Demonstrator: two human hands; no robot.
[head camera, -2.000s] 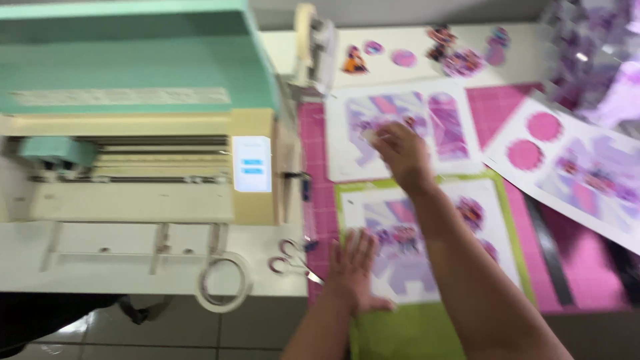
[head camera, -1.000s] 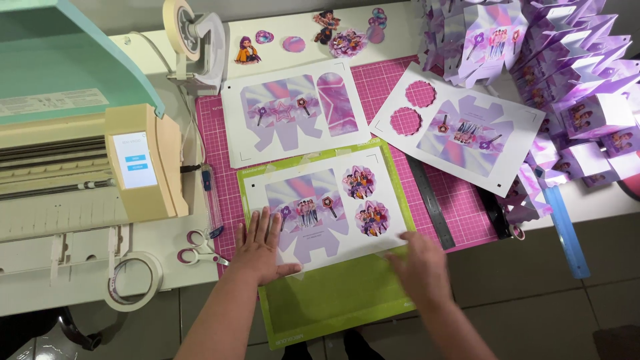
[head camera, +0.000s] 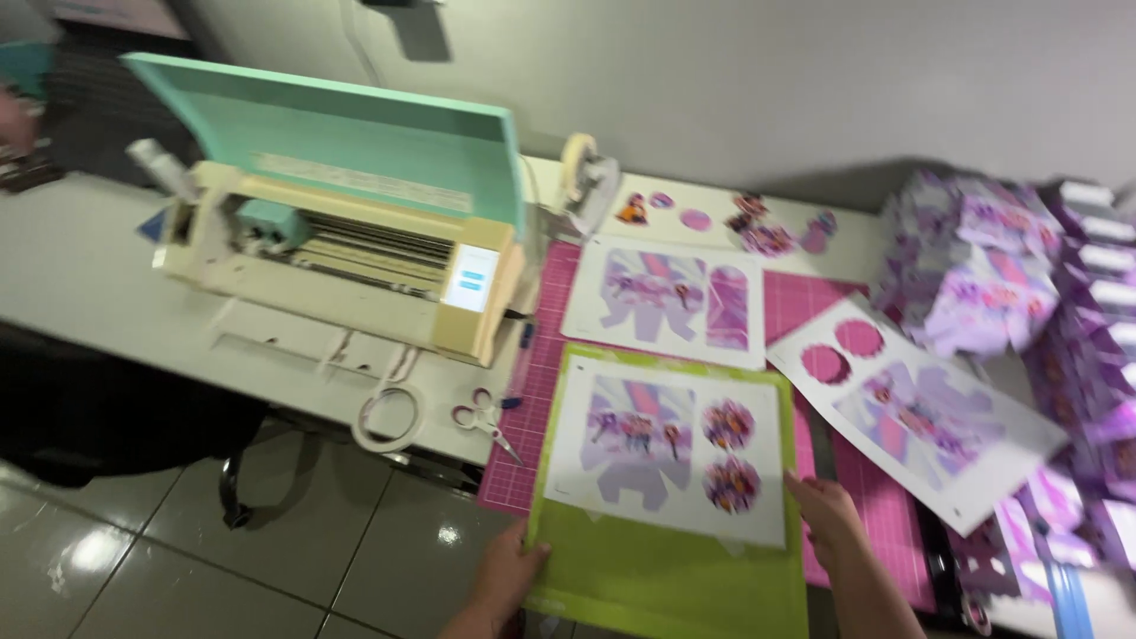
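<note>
My left hand (head camera: 508, 572) grips the lower left edge of a green cutting mat (head camera: 657, 568), thumb on top. On the mat's right edge is my right hand (head camera: 825, 515), its fingers partly hidden under or behind the edge. A white printed sheet (head camera: 568, 461) with a purple box shape and two scalloped round pictures lies on the mat's upper part, with clear tape at its edges. The mat overlaps the pink gridded mat (head camera: 510, 479) and hangs past the table's front edge. Another printed sheet (head camera: 586, 311) lies behind it.
An electronic cutting machine (head camera: 355, 266) with its green lid raised stands left. Scissors (head camera: 482, 413), a tape roll (head camera: 388, 417) and a tape dispenser (head camera: 590, 191) lie near it. A sheet with two cut-out holes (head camera: 932, 435) is at right, beside purple paper boxes (head camera: 985, 266). Small cut-outs (head camera: 697, 219) lie behind.
My left hand has left the printed sheet and taken the green mat's left edge; my right hand has come onto its right edge. The view has swung left, showing more of the machine.
</note>
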